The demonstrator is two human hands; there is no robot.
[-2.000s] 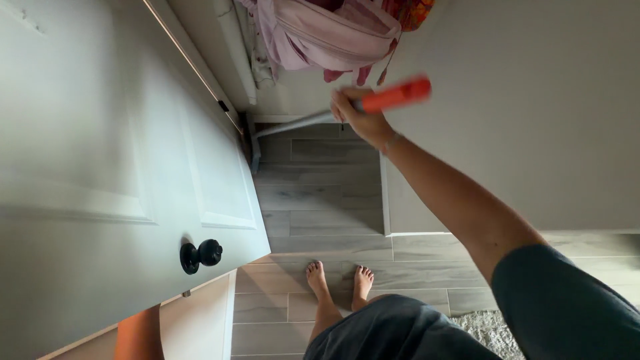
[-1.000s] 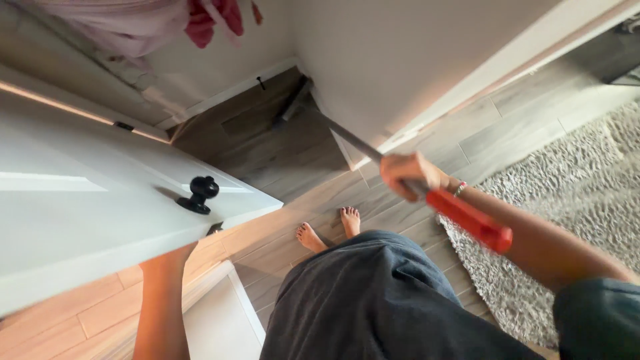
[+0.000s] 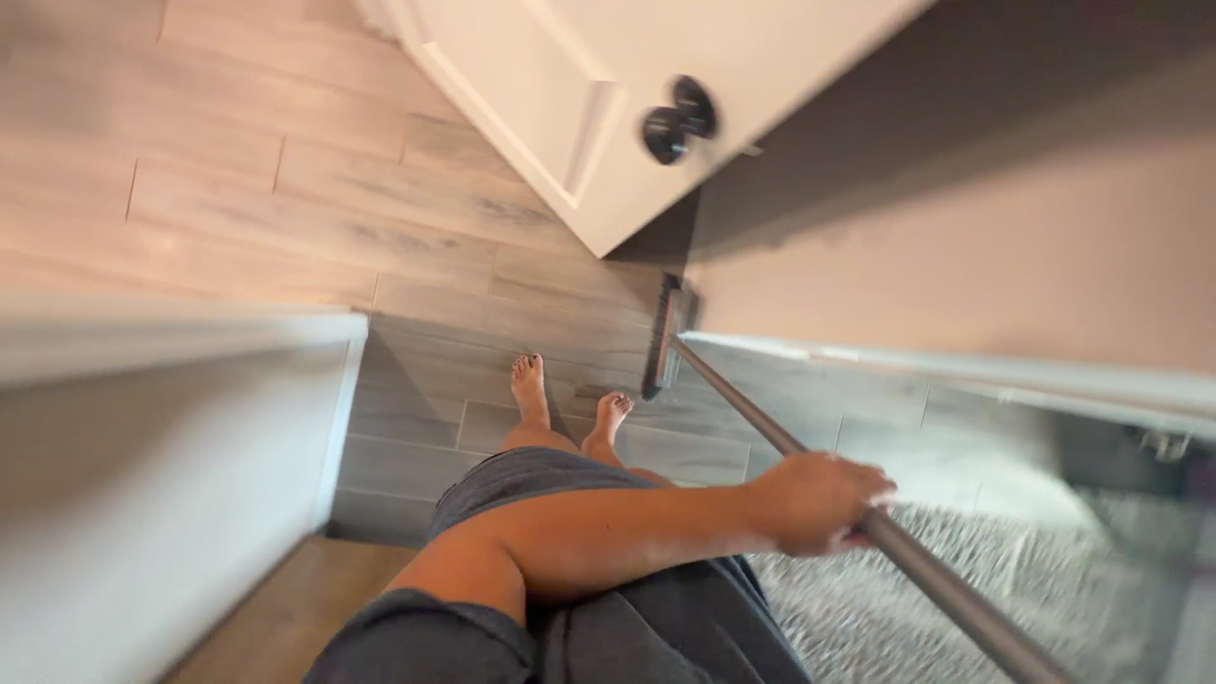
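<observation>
My left hand (image 3: 822,503) is closed around the grey handle of a push broom (image 3: 959,594), with the forearm reaching across my body. The handle runs from the lower right edge up to the dark-bristled broom head (image 3: 668,337). That head lies on the wood-look floor (image 3: 427,228) beside the corner of the wall, just right of my bare feet. My right hand is out of view, as is the far end of the handle. The picture is somewhat blurred.
Above the broom head stands an open white panel door (image 3: 532,85) with a black knob (image 3: 679,121). White-trimmed walls (image 3: 351,408) rise at left and right. A shaggy grey rug (image 3: 921,570) lies at the lower right.
The view has turned strongly. My right hand held the broom by its red grip earlier; now my left hand, last seen at the door's edge, holds the handle. The broom head has left the closet corner.
</observation>
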